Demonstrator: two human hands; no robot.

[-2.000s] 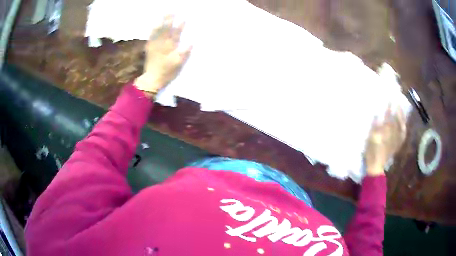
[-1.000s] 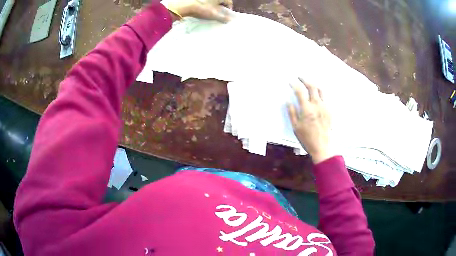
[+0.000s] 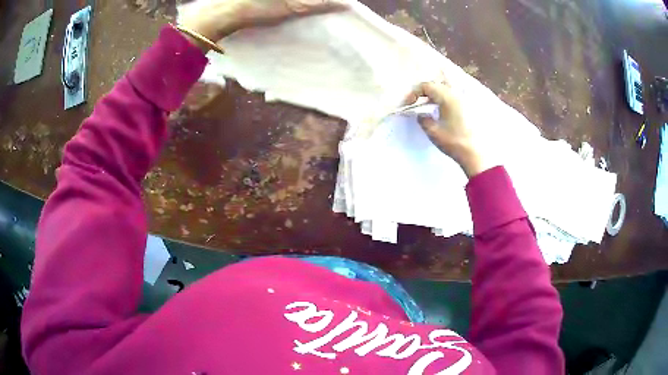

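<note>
A long white body panel (image 3: 307, 62) lies at a slant across the table, its left part raised and shaded. My left hand (image 3: 253, 16), partly cut off by the top edge, holds its far left end; the fingertips' grip is partly hidden. My right hand (image 3: 448, 123) pinches a fold of the panel between thumb and fingers near the middle. Below and right of it lies a stack of white panels (image 3: 399, 183) with uneven, layered near edges.
Brown worn table (image 3: 242, 168). At left lie a grey-green card (image 3: 33, 47) and a silvery metal bar (image 3: 75, 58). At right are a tape roll (image 3: 617, 214), a calculator (image 3: 633, 82), a yellow stick (image 3: 641, 135) and a bluish sheet (image 3: 661, 179). White scraps (image 3: 155, 259) lie on the floor.
My right hand has gone from lying flat on the cloth to pinching a fold, slightly farther up. The panel's left part has lifted and creased. My left hand has shifted left.
</note>
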